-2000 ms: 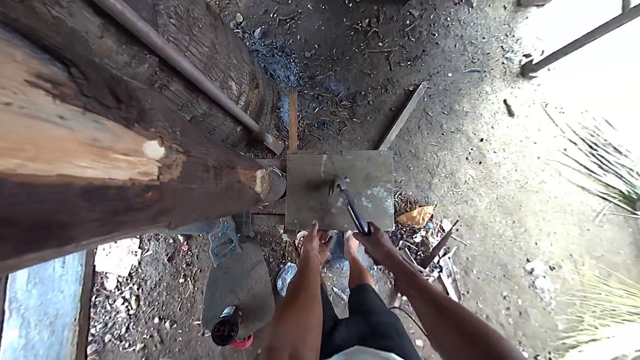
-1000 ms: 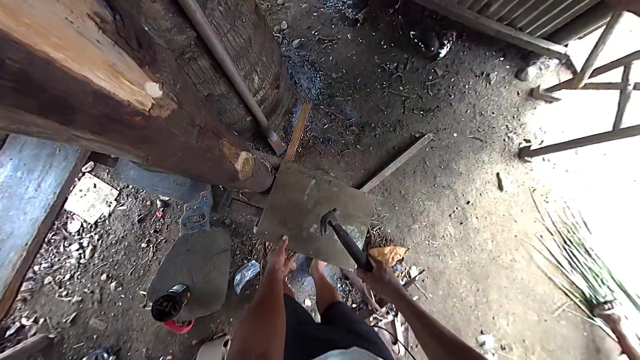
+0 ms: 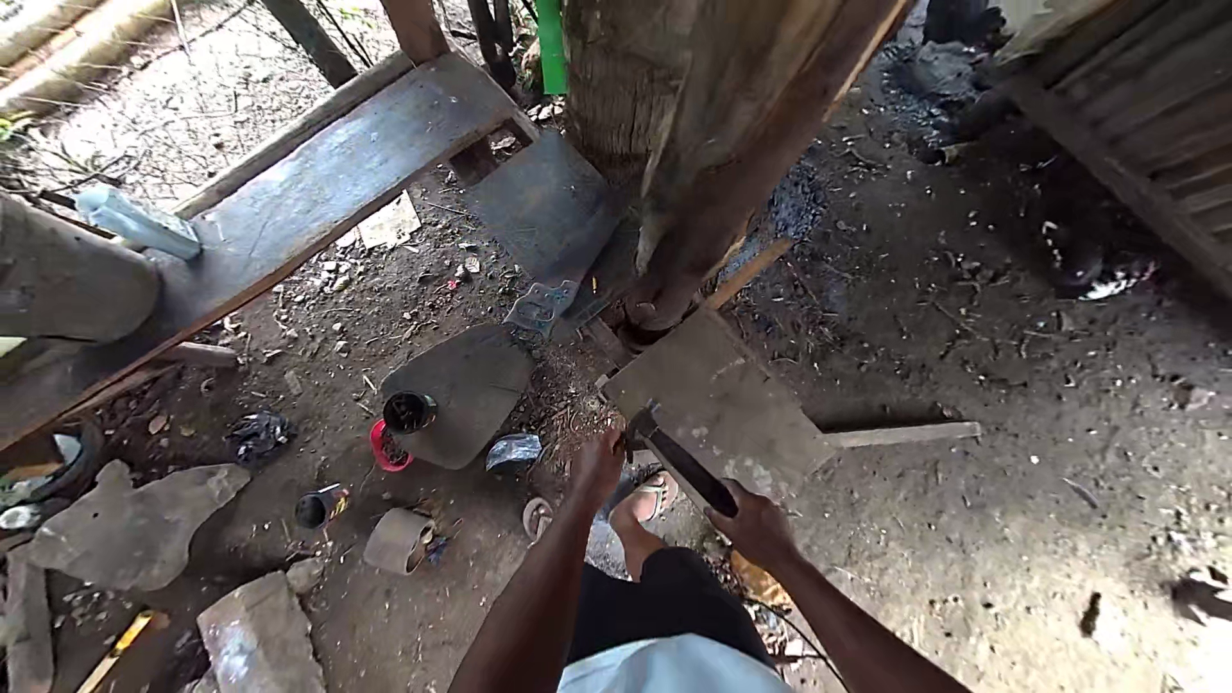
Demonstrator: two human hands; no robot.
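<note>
A hammer (image 3: 685, 464) with a dark handle is held in my right hand (image 3: 756, 525), above the near edge of a flat grey board (image 3: 727, 385). Its metal head is close to the fingertips of my left hand (image 3: 597, 467), at the board's near left edge. The fingers of my left hand are partly hidden, and whether they pinch something small there cannot be told. The board lies low in front of my sandalled feet, beside the lower end of a thick wooden post (image 3: 712, 202).
Left of the board are a dark flat sheet (image 3: 476, 385) with a black container (image 3: 409, 411) on it, and a red lid (image 3: 388, 448). A long plank bench (image 3: 289, 207) stands at upper left. A wooden strip (image 3: 910, 435) extends right from the board. Corrugated sheeting is at upper right.
The view has swung far to the left. The hammer head has moved from over the middle of the board to its near edge, beside my left hand.
</note>
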